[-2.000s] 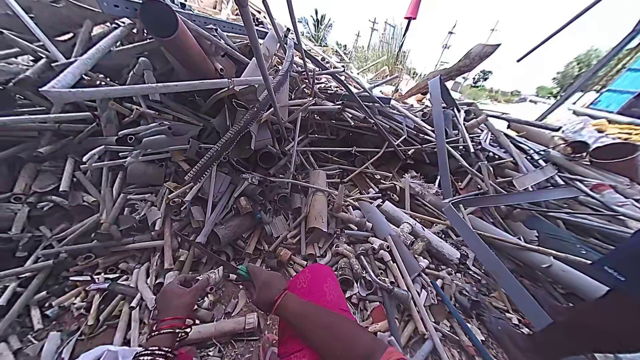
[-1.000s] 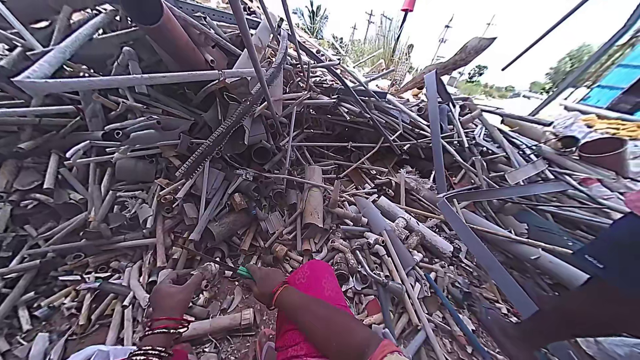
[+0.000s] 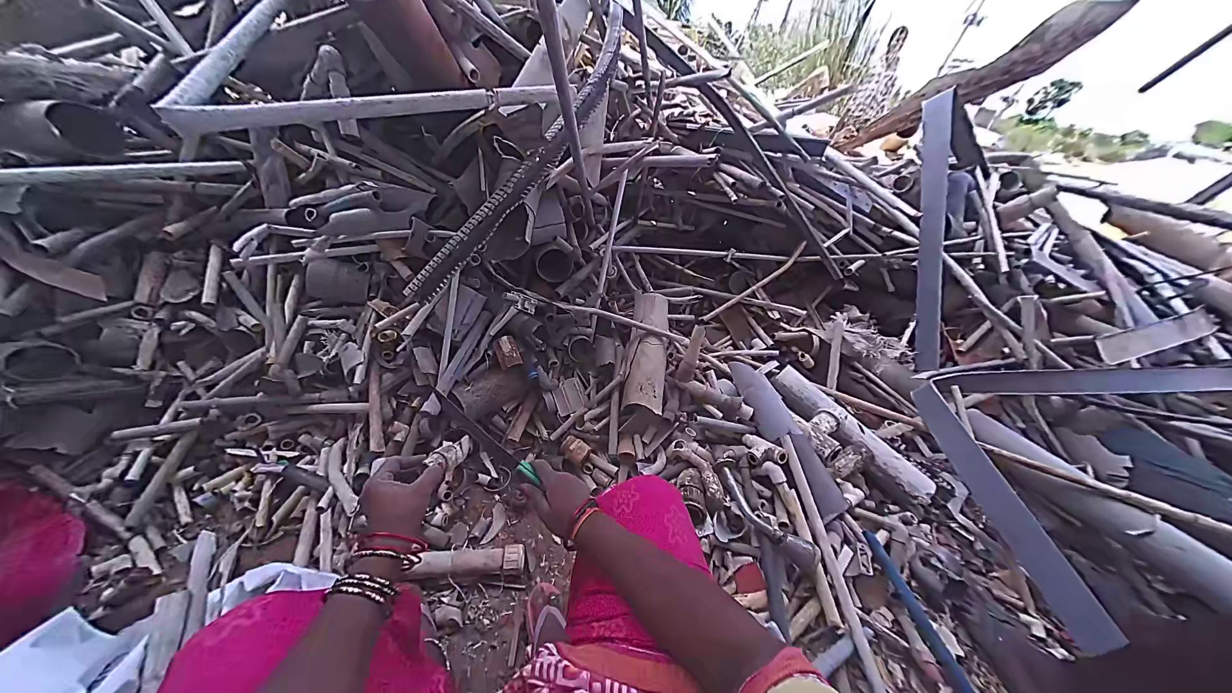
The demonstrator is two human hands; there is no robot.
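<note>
My left hand grips a short, pale, rough pipe piece that sticks out past the fingers to the right. My right hand is closed around the green handle of a tool with a long dark blade. The blade slants up and left from that hand, over the scrap and just beyond the pipe piece. Below and between the hands, a thicker pale pipe lies on the ground. Bangles circle both wrists.
A high heap of scrap plastic pipes rises in front, with a ribbed dark strip across it. Bent grey flat strips stand at the right. A blue pipe lies at lower right, and white sheeting at lower left.
The dark-clothed limb at the right edge has moved down, mostly out of view. Both my hands keep nearly the same place and still hold their items. The view has shifted somewhat.
</note>
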